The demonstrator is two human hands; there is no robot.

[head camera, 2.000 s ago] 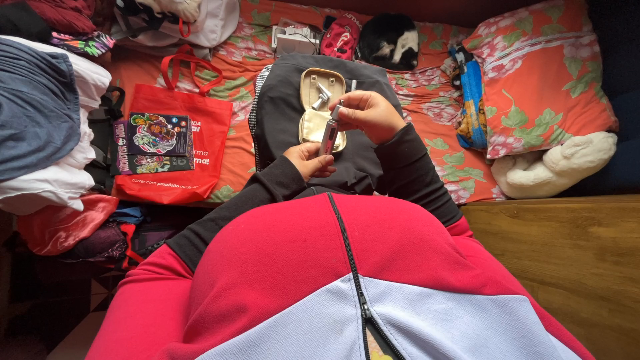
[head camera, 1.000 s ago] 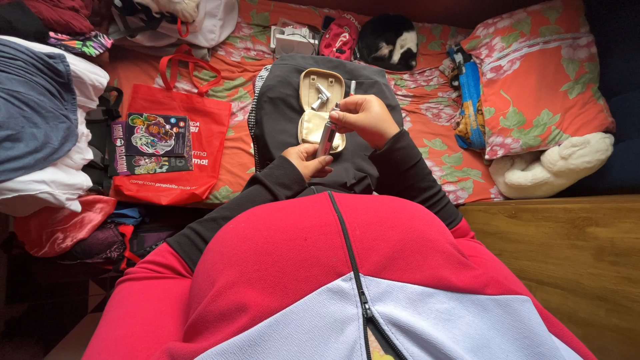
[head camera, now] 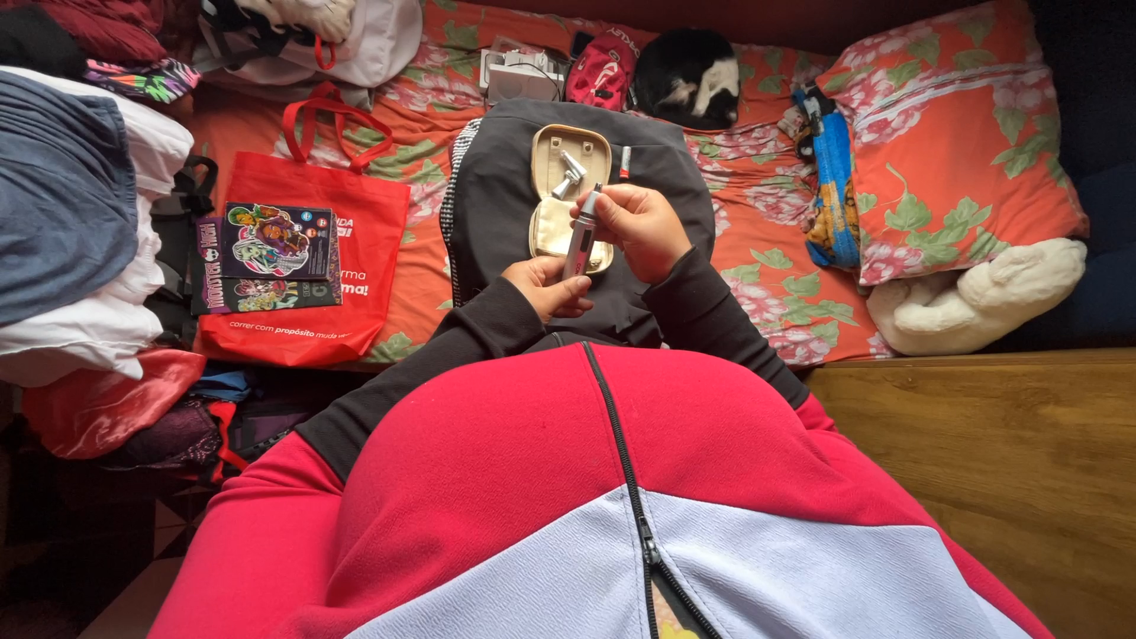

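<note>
My left hand (head camera: pixel 548 287) grips the lower end of a slim grey handheld trimmer (head camera: pixel 580 240), which stands nearly upright. Around its silver upper part are the fingers of my right hand (head camera: pixel 641 226). Behind them an unzipped beige case (head camera: pixel 534 160) lies on a black garment (head camera: pixel 497 213). In its upper half rests a silver attachment (head camera: pixel 570 175); my hands partly cover the lower half. A small red and silver cylinder, perhaps a battery (head camera: pixel 625 162), lies on the garment right of the case.
A red tote bag (head camera: pixel 373 266) with printed booklets (head camera: pixel 280 244) lies left on the floral bedding (head camera: pixel 754 195). Beyond the garment are a red pouch (head camera: pixel 602 71) and a curled black and white cat (head camera: pixel 688 78). A floral pillow (head camera: pixel 954 142) and white plush (head camera: pixel 985 297) are at right, clothes (head camera: pixel 62 195) at left.
</note>
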